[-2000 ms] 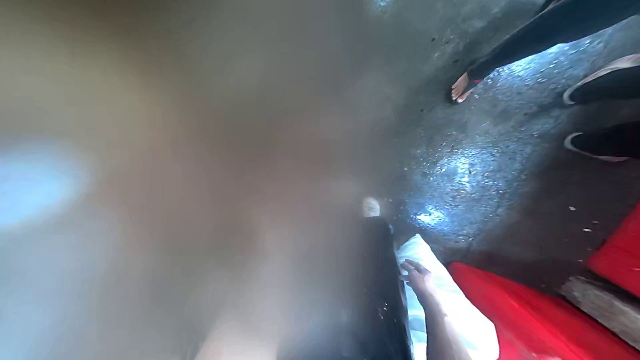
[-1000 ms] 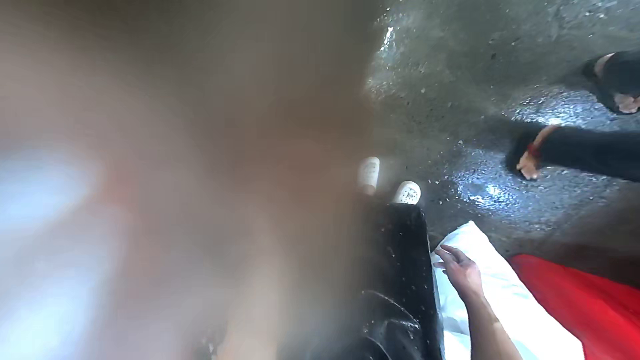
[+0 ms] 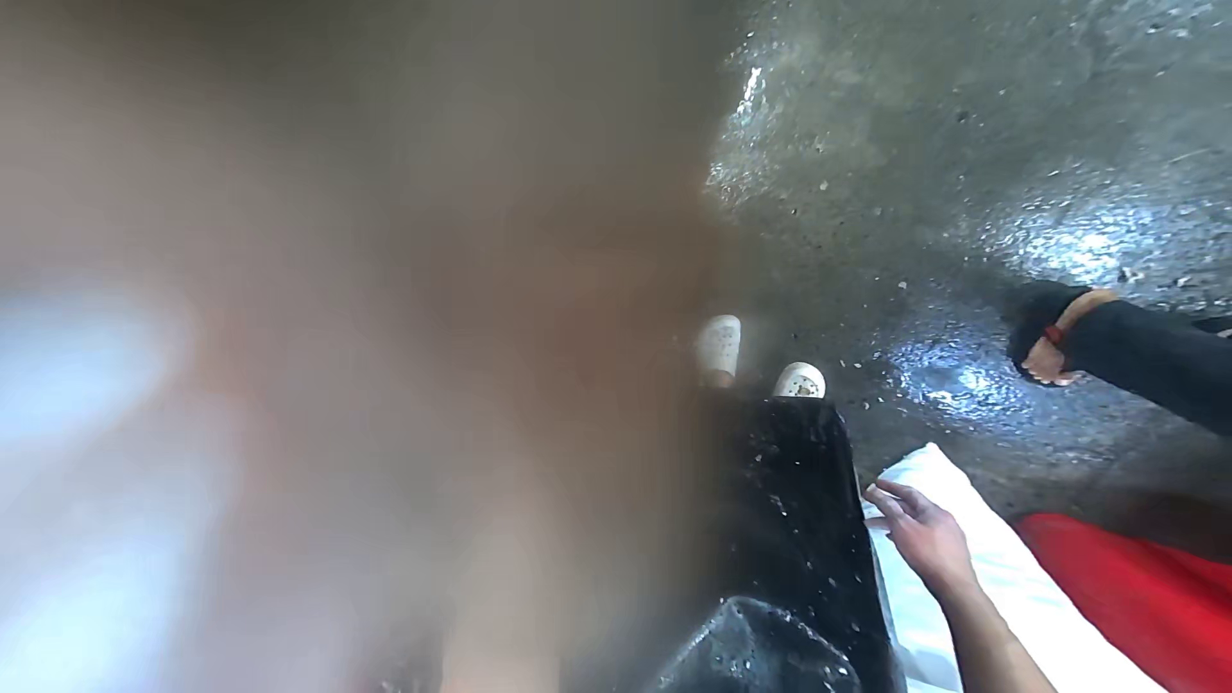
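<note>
My right hand [image 3: 926, 535] lies over the near edge of a white sheet or sack [image 3: 1001, 602], its fingers loosely bent and a little apart. Whether it pinches the material cannot be told. Beside it is a wet, glossy black apron or plastic cover [image 3: 799, 500], with a raised transparent-looking fold [image 3: 746, 640] lower down. A large skin-toned blur close to the lens hides the left and middle of the view. It may be my left hand or arm, but no fingers can be made out.
Two light perforated clogs [image 3: 801, 381] stand on the wet concrete floor [image 3: 885, 192] beyond the black cover. Another person's foot and dark trouser leg [image 3: 1145, 351] are at the right. Red material [image 3: 1136, 587] lies beside the white one at lower right.
The view has shifted, and both clogs now show where only one light shape did at first. My right hand stays on the white material. The other people's feet sit differently in view.
</note>
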